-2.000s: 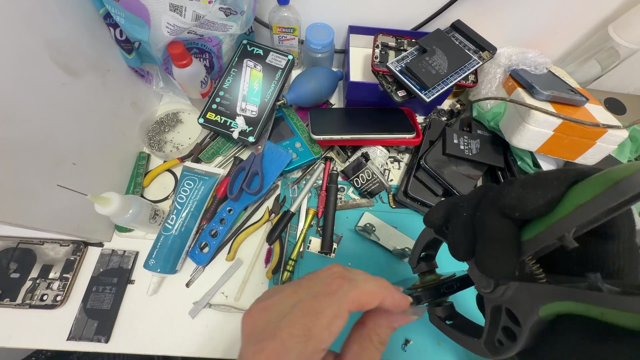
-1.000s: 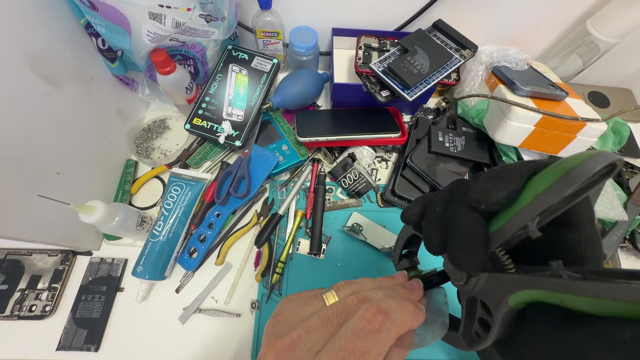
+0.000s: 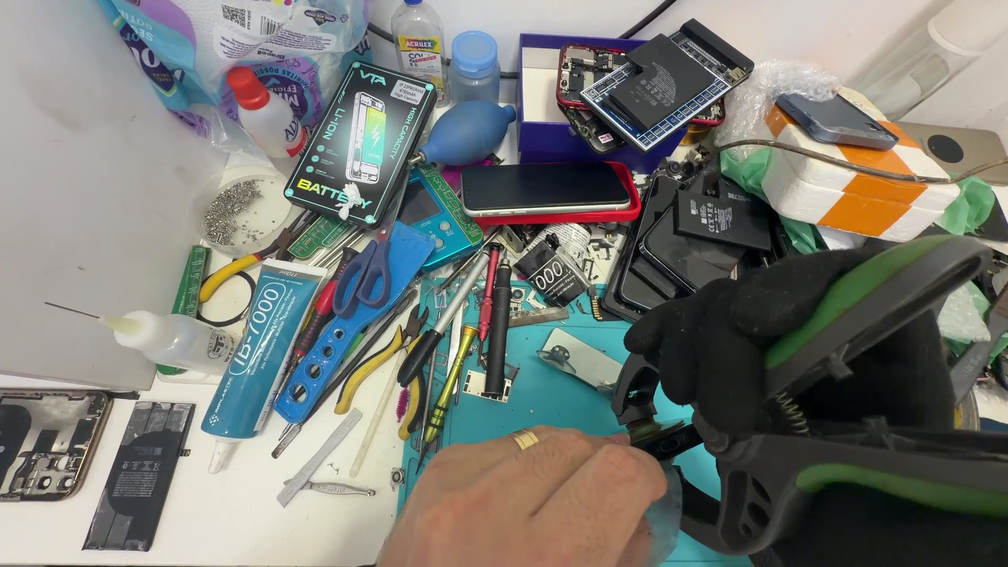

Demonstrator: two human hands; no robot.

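My left hand [image 3: 535,496], bare with a ring, has its fingers closed at a thin translucent piece [image 3: 665,512] beside the jaws of a black and green spring clamp [image 3: 787,465]. My right hand [image 3: 795,339], in a black glove, grips that clamp by its handles. Between the clamp's jaws sits a dark, flat part [image 3: 665,439], probably a phone edge; my fingers and the clamp hide most of it. Just behind the jaws a small silvery metal plate [image 3: 581,358] lies on the teal work mat [image 3: 543,417].
Pliers [image 3: 370,370], screwdrivers [image 3: 498,339], blue-handled scissors [image 3: 362,276] and a glue tube [image 3: 264,346] lie at the left. A phone on a red case [image 3: 551,189], a battery box [image 3: 361,142], black phone parts [image 3: 677,244] and a foam box [image 3: 858,169] stand behind.
My left hand has moved in against the clamp's jaws, and its fingers have curled over. The right hand still holds the clamp.
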